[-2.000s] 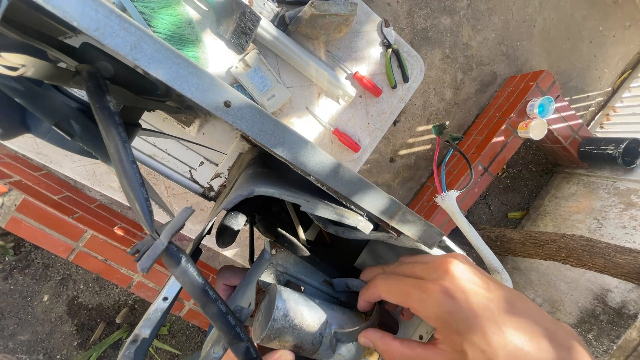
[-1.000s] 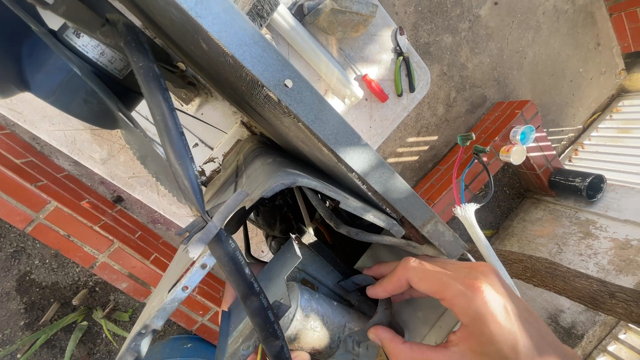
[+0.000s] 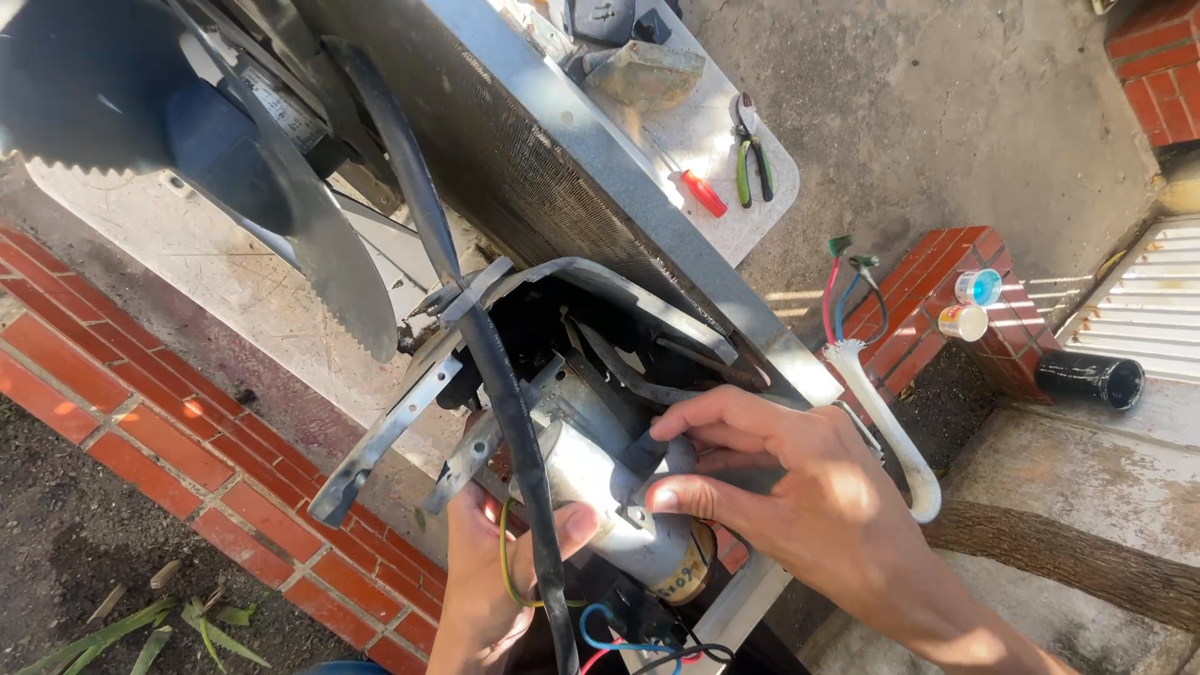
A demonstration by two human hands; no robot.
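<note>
A silver metal cylinder, likely a capacitor [image 3: 600, 487], lies inside the opened frame of an air-conditioner outdoor unit. My left hand [image 3: 506, 553] holds it from the near left, thumb on its side. The fingers of my right hand [image 3: 778, 478] pinch a grey metal strap [image 3: 661, 459] around the cylinder. A thick black cable [image 3: 511, 403] passes in front, over my left hand's side. A perforated metal bracket [image 3: 389, 441] juts out on the left. Below are blue, red and black wires [image 3: 647, 647]; a yellow-green wire [image 3: 506, 553] loops by my left thumb.
Dark fan blades [image 3: 319, 206] and a finned coil [image 3: 562, 206] rise above. Green-handled cutting pliers [image 3: 751, 155] and a red-handled screwdriver [image 3: 701, 192] lie on a white table [image 3: 783, 202]. A white sleeved cable [image 3: 881, 422] hangs at right, near a brick ledge [image 3: 923, 291] and a tree branch [image 3: 1069, 562].
The view has shifted and turned. More of the cylinder and of my left hand now shows. My right hand stays at the strap, its fingers slightly moved.
</note>
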